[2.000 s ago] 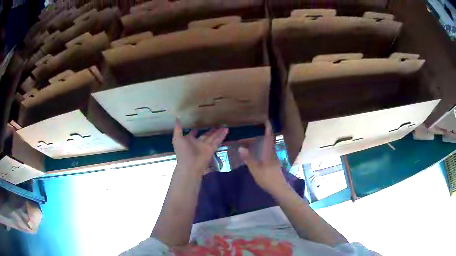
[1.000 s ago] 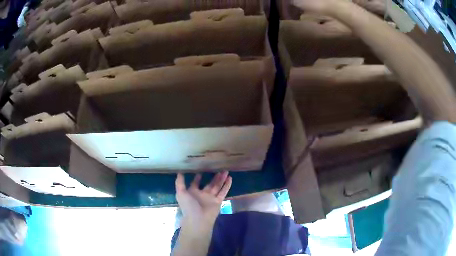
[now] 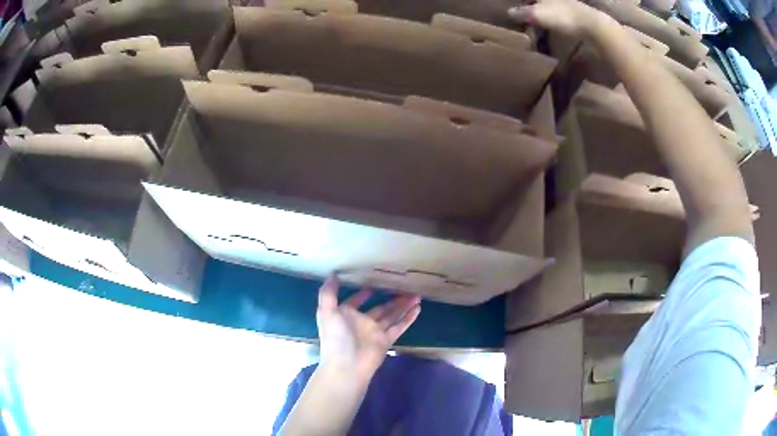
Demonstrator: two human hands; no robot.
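Note:
An open brown carton (image 3: 366,162) stands in front of me, its pale front wall showing dark locking slots and its inside dark. My left hand (image 3: 366,328) is palm up with fingers apart at the lower edge of that front wall; it grips nothing, and I cannot tell whether the fingertips touch the wall. My right hand (image 3: 554,15) reaches far forward to the top edges of the cartons behind. Its fingers are small and partly cut off by the top edge, so I cannot tell whether they grip a carton wall.
More open cartons stand in rows behind and to the left (image 3: 72,174). Cartons at the right (image 3: 545,375) stand partly behind my right arm. The dark green table edge (image 3: 256,294) runs below the front cartons. A person (image 3: 764,21) is partly visible at the top right.
My right hand has moved from near my body to far forward over the cartons. My left hand stays low at the front carton. The view has shifted, and the cartons appear closer and tilted.

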